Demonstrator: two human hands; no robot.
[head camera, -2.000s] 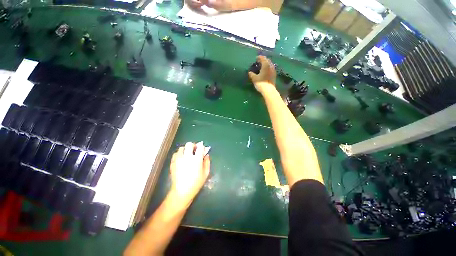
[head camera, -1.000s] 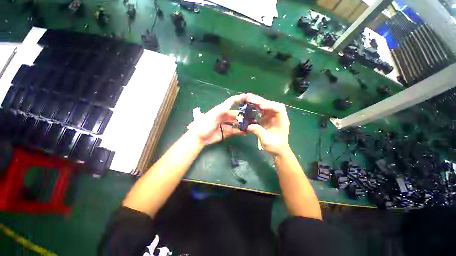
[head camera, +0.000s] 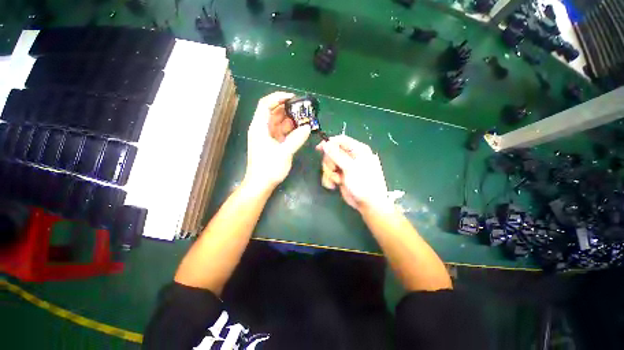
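My left hand (head camera: 269, 147) holds a small open black adapter housing (head camera: 292, 103) above the green bench, between thumb and fingers. Inside the housing shows a circuit board (head camera: 303, 111) with white, silver and dark parts. My right hand (head camera: 350, 167) is just to the right and lower, its thumb and fingertips pinched on the black cord (head camera: 322, 137) at the housing's lower end. The inner fingers of the right hand are partly hidden.
A board stack (head camera: 179, 137) with rows of black shells (head camera: 75, 154) stands at left. A tangled adapter heap (head camera: 547, 219) and a pale post (head camera: 561, 122) are at right. Black units (head camera: 326, 59) lie on the green belt beyond. A red stool (head camera: 58, 263) is at lower left.
The right hand went from reaching over the belt to meeting the left hand at a black unit. Since then, both hands moved up and left, and the right shifted from the housing to its cord.
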